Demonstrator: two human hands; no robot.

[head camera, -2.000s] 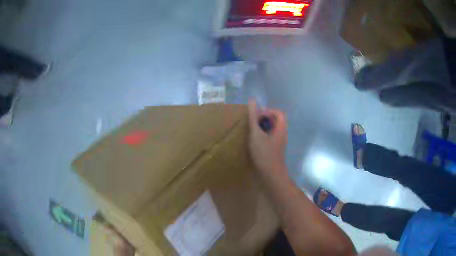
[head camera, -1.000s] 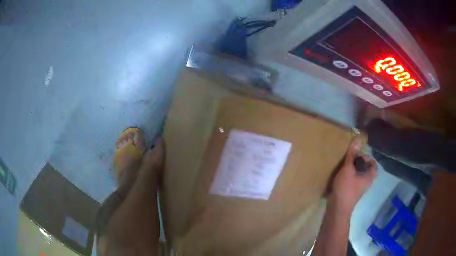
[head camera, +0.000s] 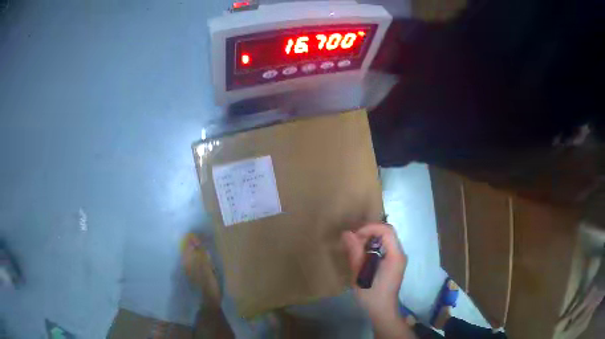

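Note:
A tan carton [head camera: 305,212] lies in front of the scale indicator, with clear tape shining at its upper left corner. A white printed label [head camera: 247,190] is on its top face, toward the left. The indicator [head camera: 302,56] glows red and reads 16.700. My right hand [head camera: 383,265] is over the carton's lower right part, closed around a dark marker pen [head camera: 370,263]. I cannot make out my left hand. The surface under the carton is hidden.
A blurred foot with yellow footwear [head camera: 194,255] is left of the carton. Another carton's edge [head camera: 142,326] shows at the bottom left. A person in dark clothing [head camera: 477,86] is at the upper right, above brown cartons [head camera: 487,245]. A blue-sandaled foot [head camera: 448,298] is at the lower right.
The carton has gone from being held in both hands to lying before the indicator. The reading changed from about zero to 16.700. My left hand has left the carton's side; my right hand still has the marker.

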